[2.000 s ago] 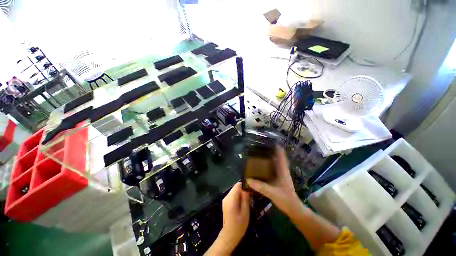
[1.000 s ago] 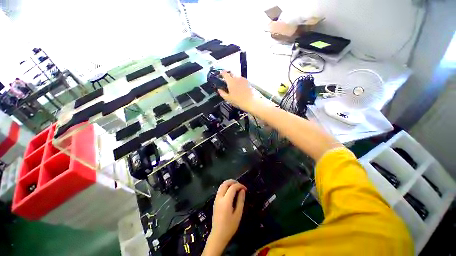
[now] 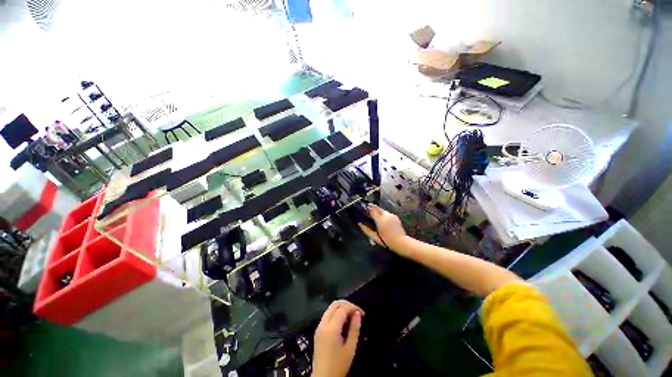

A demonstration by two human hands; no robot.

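My right hand (image 3: 386, 227) is at the right end of the rack's lower level, with a black camcorder (image 3: 358, 215) between fingers and thumb. The camcorder blends into the dark bench, so its outline is unclear. My left hand (image 3: 337, 337) is low in the middle over the dark bench, fingers curled, a dark gap between thumb and fingers; no held thing shows. Several black camcorders stand along the lower level of the rack, one larger-looking one (image 3: 224, 252) at the left end. Cable plugs (image 3: 281, 359) lie in a cluster left of my left hand.
Clear shelves with black foam pads (image 3: 286, 127) stand ahead. A red foam tray (image 3: 133, 243) is at left. A white foam tray (image 3: 569, 271) holds black items at right. The side table has a cable bundle (image 3: 466, 163), a fan (image 3: 554, 156), papers and a cardboard box (image 3: 442, 62).
Both hands held a dark item together at first. My right hand then carried a black camcorder over the rack's upper shelf and is now down at the lower level. My left hand stays low.
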